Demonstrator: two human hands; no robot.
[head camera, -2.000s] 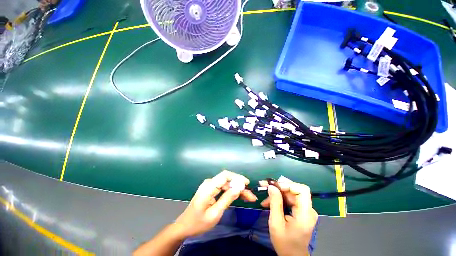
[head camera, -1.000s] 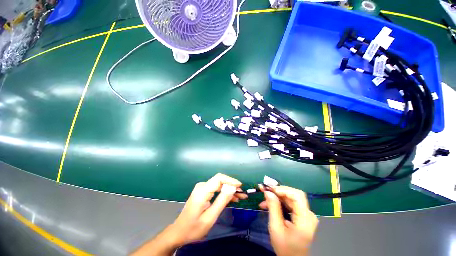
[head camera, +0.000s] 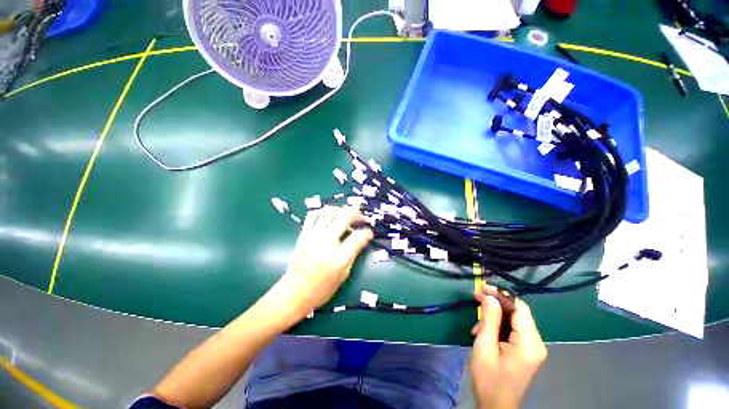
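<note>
A black wire harness (head camera: 511, 248) curves from the blue parts bin (head camera: 472, 169) across the green bench, its branches ending in white connectors and labels. My left hand (head camera: 332, 244) is at the left part of the branch ends, fingertips on or among them; the fingers hide what they touch. My right hand (head camera: 503, 327) pinches one separate black cable near the front edge. That cable's labelled end (head camera: 368, 299) lies to the left, passing by my left forearm. Black connectors (head camera: 502, 86) and larger white tags (head camera: 548, 94) lie inside the bin.
A lilac and white fan (head camera: 270, 33) stands at the back left with its white cord (head camera: 170, 168) looped on the bench. A paper sheet (head camera: 667, 240) lies right of the bin, with a black cable end (head camera: 649, 255) on it. A tape roll (head camera: 537, 37) is behind the bin.
My left hand has left the single cable's end and moved up to the bundle's branches. My right hand has moved right along the cable. The whole view has shifted, so bench things appear further left.
</note>
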